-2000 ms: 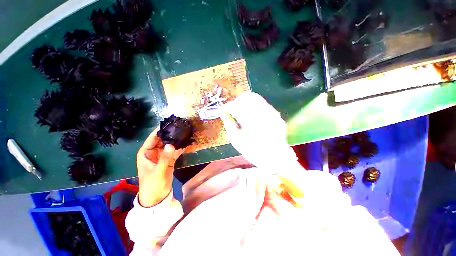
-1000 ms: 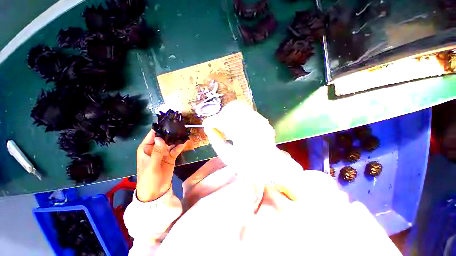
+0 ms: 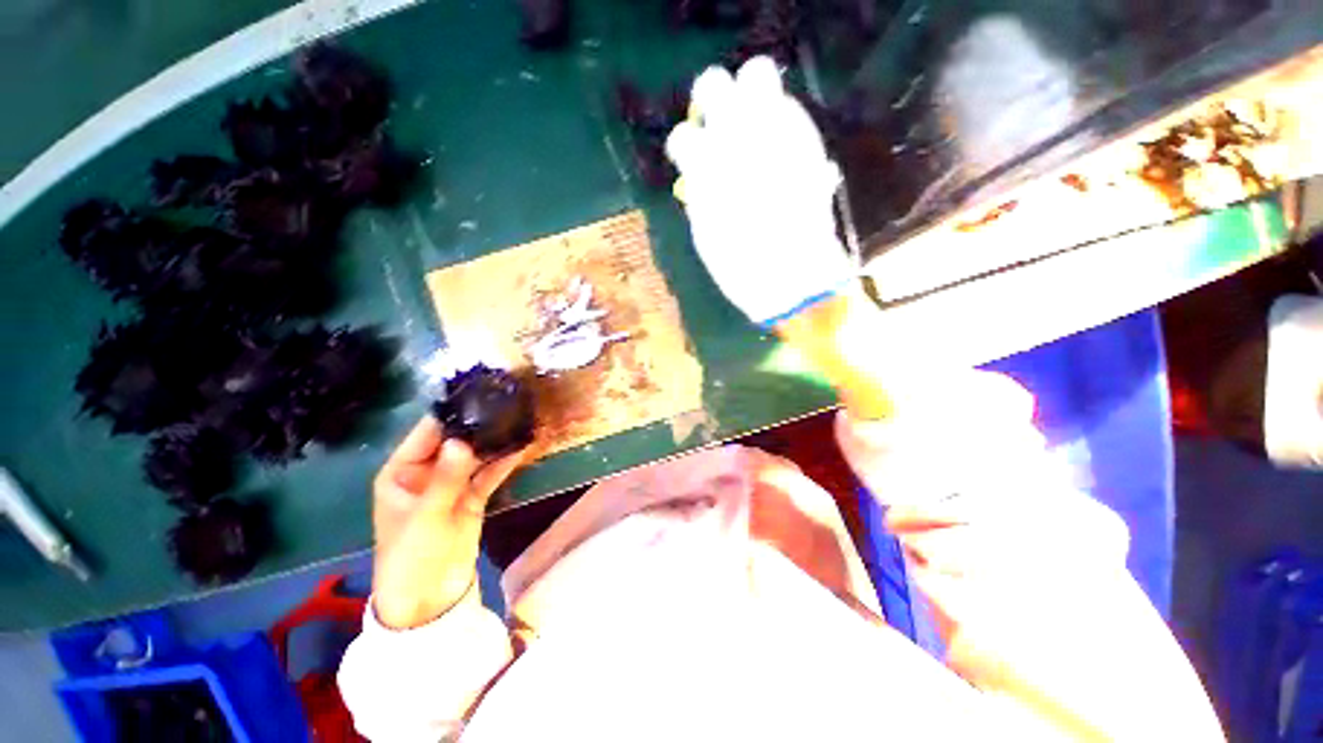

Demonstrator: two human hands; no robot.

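My bare left hand (image 3: pixel 428 501) holds a dark, rounded, toothed part (image 3: pixel 488 408) over the lower left edge of the cardboard pad. The stained tan cardboard pad (image 3: pixel 639 276) lies on the green bench, with white paste (image 3: pixel 569 346) near its middle. My gloved right hand (image 3: pixel 762 167) is stretched out over the bench, right of the pad, near the loose black parts (image 3: pixel 653 109). Its palm side and what it holds are hidden, so I cannot tell if it grips anything. The white glove is overexposed.
A heap of black toothed parts (image 3: pixel 232 385) lies left of the pad. A slim pale tool (image 3: pixel 41 523) lies far left. A glossy clear sheet (image 3: pixel 929 174) covers the right side. Below the bench are a small blue crate (image 3: pixel 261 697), red openwork (image 3: pixel 322 602) and a blue bin (image 3: pixel 1139 465).
My right hand has moved from the pad up and right over the bench. The thin pale stick seen at it is no longer visible. My left hand still holds the part.
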